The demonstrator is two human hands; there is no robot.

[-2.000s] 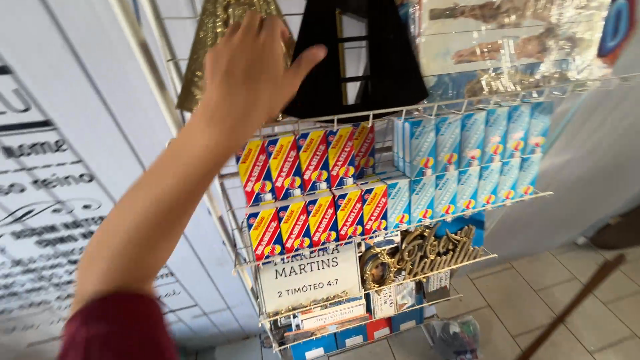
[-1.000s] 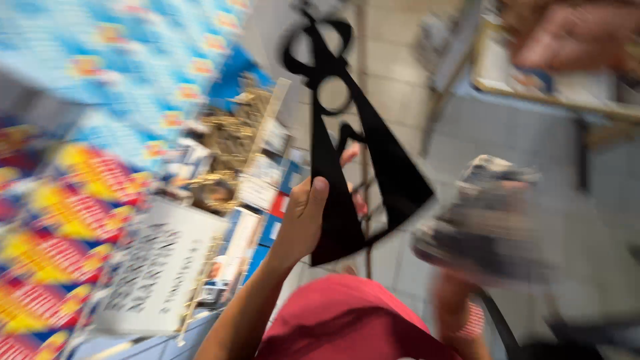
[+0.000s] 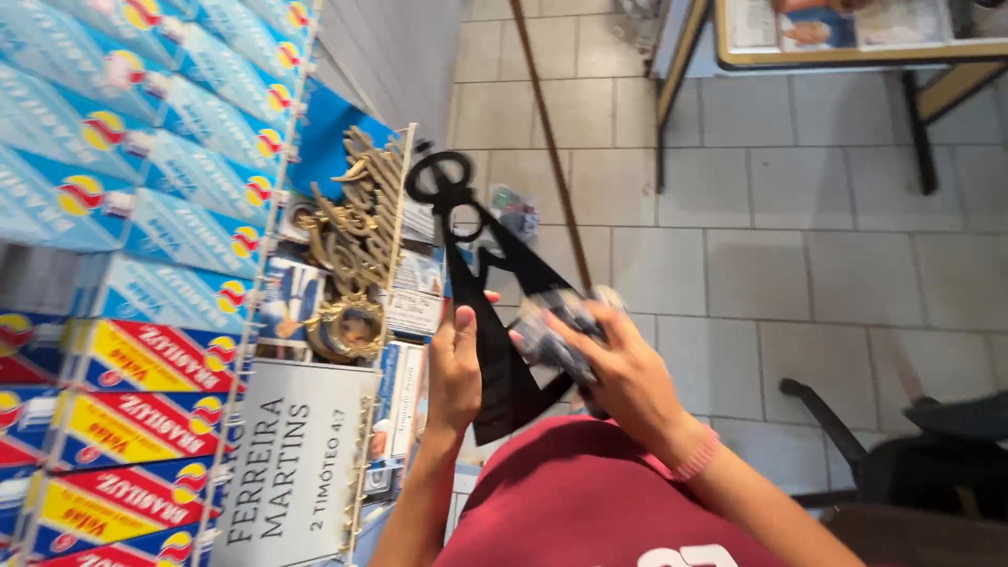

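Observation:
A flat black openwork figure, like a cut-out of a crowned, cloaked statue, slants across the middle of the view. My left hand holds its left edge, thumb in front. In my right hand is a bunched, blurred grey patterned cloth, which lies against the figure's right side. The cloth hides part of that side and some of the fingers.
To the left, a white wire rack holds boxes of candles, gold lettering ornaments and a white plaque bearing writing. A brown pole crosses ahead. A wood-edged table stands upper right, a black chair lower right.
Two seconds ago a hand reached to the black figure on the rack; now my left hand holds it before me. My right hand has come in with the cloth. The view has turned strongly.

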